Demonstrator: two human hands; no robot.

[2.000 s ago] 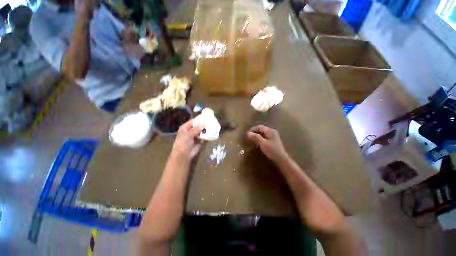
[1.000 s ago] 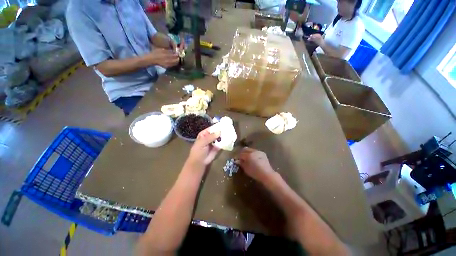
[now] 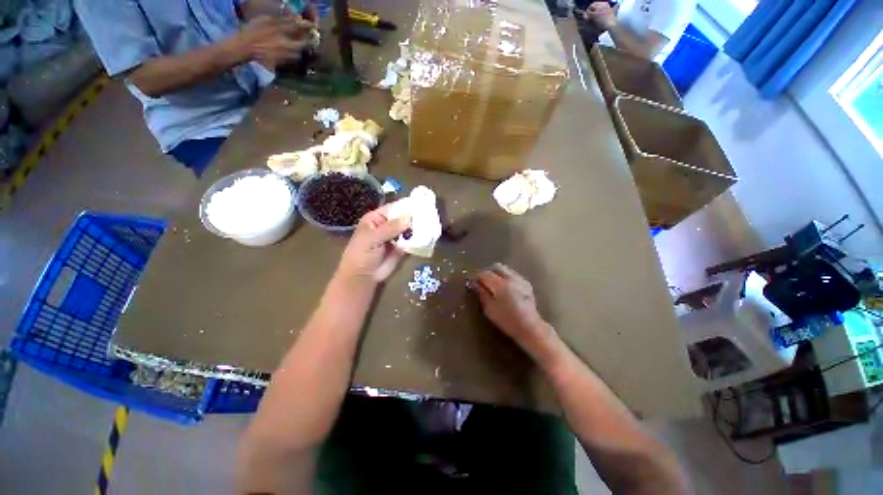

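Observation:
My left hand (image 3: 376, 244) holds a cream-white toy skin (image 3: 419, 222) upright over the table, with a small dark dot near my fingertips. My right hand (image 3: 508, 302) is low over the table to the right, fingers bent together; a tiny pale bit shows at its fingertips, too small to make out. A scatter of white washers (image 3: 424, 281) lies between my hands. A few dark specks (image 3: 453, 232) lie just right of the toy skin. The bowl of washers (image 3: 250, 205) and the bowl of dark eyes (image 3: 340, 199) stand to the left.
A pile of toy skins (image 3: 339, 150) lies behind the bowls. A taped carton (image 3: 484, 106) stands mid-table, with a separate skin (image 3: 525, 191) near it. Another person (image 3: 194, 68) works at back left. Open cartons (image 3: 668, 160) are at right, a blue crate (image 3: 87, 300) at left.
My right hand has moved away from the washer scatter to the right. My left hand still holds the toy skin. The camera view has shifted.

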